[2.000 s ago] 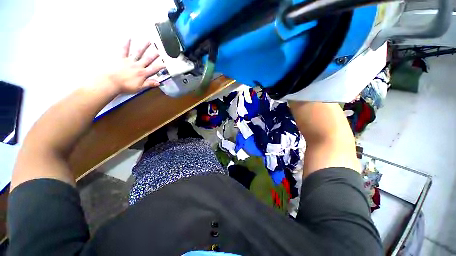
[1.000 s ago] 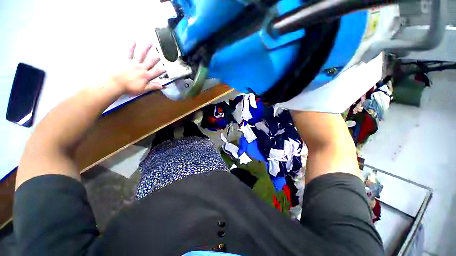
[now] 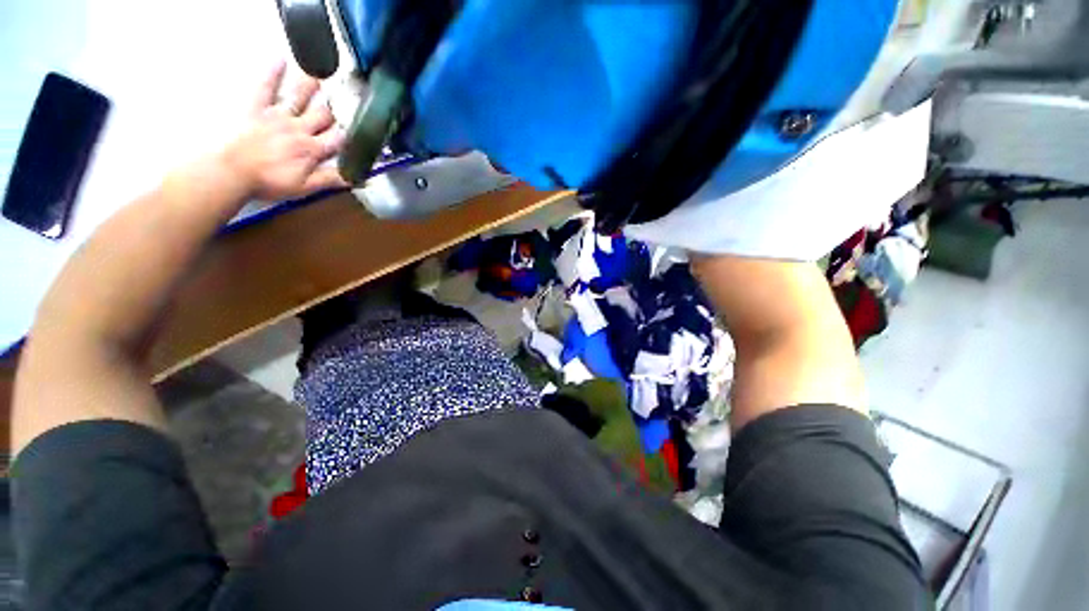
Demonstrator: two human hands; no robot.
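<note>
The blue motor body of the cutting machine (image 3: pixel 621 84) fills the top centre and is cut off by the upper edge. Its silver base plate (image 3: pixel 436 183) shows at the table's front edge. My left hand (image 3: pixel 287 143) lies flat with spread fingers on the white marker paper (image 3: pixel 167 60), just left of the machine, holding nothing. A dark blue fabric edge (image 3: pixel 257 215) shows under the paper. My right forearm reaches up behind the machine and a hanging white sheet (image 3: pixel 800 203); my right hand is hidden there. The blade is hidden.
A black phone (image 3: pixel 56 155) lies on the paper at the left. The brown table edge (image 3: pixel 358 245) runs below the lay. Fabric scraps (image 3: pixel 669 346) are heaped on the floor between the table and a thin metal frame (image 3: pixel 979 513) at the lower right.
The machine now looks larger and further left, and more of its base plate shows. The phone has come fully into view. My left hand stays spread on the paper; the view has also shifted.
</note>
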